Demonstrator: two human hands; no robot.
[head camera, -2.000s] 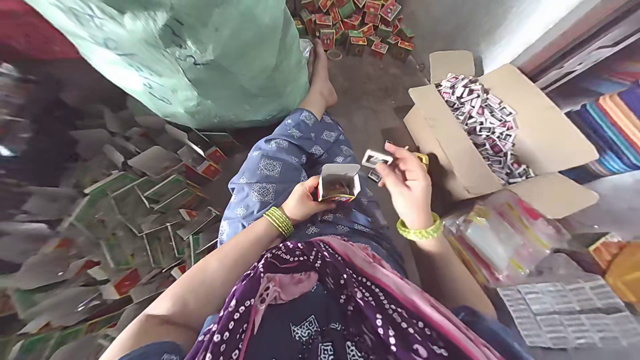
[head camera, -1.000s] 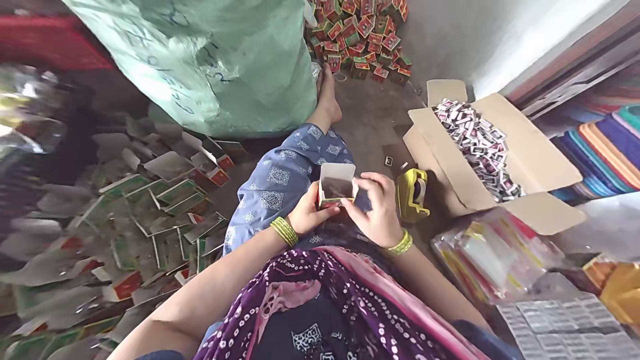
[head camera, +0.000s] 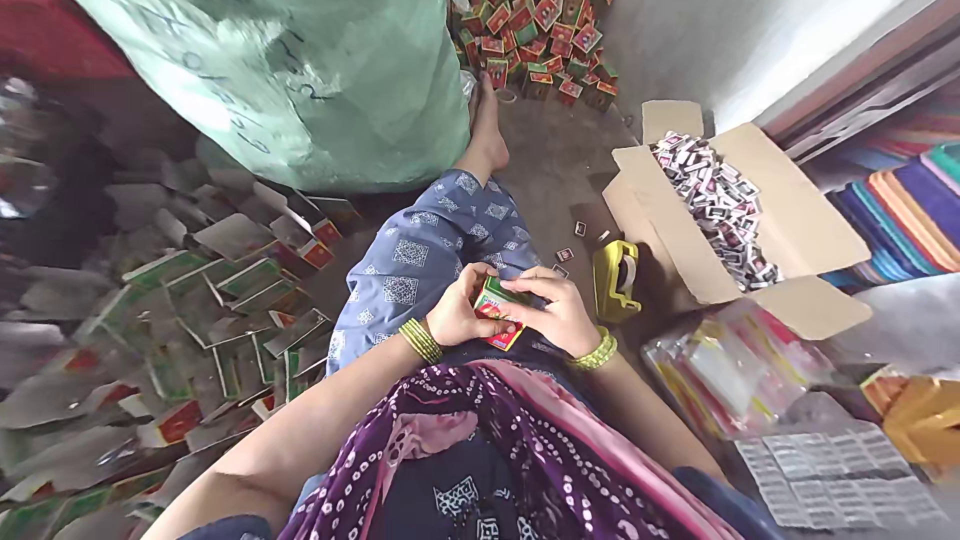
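Note:
A small red and green printed carton (head camera: 498, 315) is held between both hands over my lap, its top closed. Around its left side and front wraps my left hand (head camera: 466, 309). On its top and right side lie the fingers of my right hand (head camera: 550, 306). To the right, on the floor, stands a yellow tape dispenser (head camera: 616, 281) with a roll of tape. Several small loose boxes (head camera: 564, 255) lie on the floor beside my knee. An open cardboard box (head camera: 660, 225) holds a heap of small dark and white boxes (head camera: 712, 206).
Many open cartons (head camera: 240, 285) spread over the floor at left. A large green sack (head camera: 322, 97) stands ahead, by my foot. Closed cartons (head camera: 559, 45) are piled beyond it. Plastic packets (head camera: 735, 367), white blister-like sheets (head camera: 832, 472) and folded cloths (head camera: 900, 210) lie at right.
The carton's flap stood open in the earlier frames; now its top is closed. Two seconds ago my right hand held a small box beside the carton; now it is on the carton.

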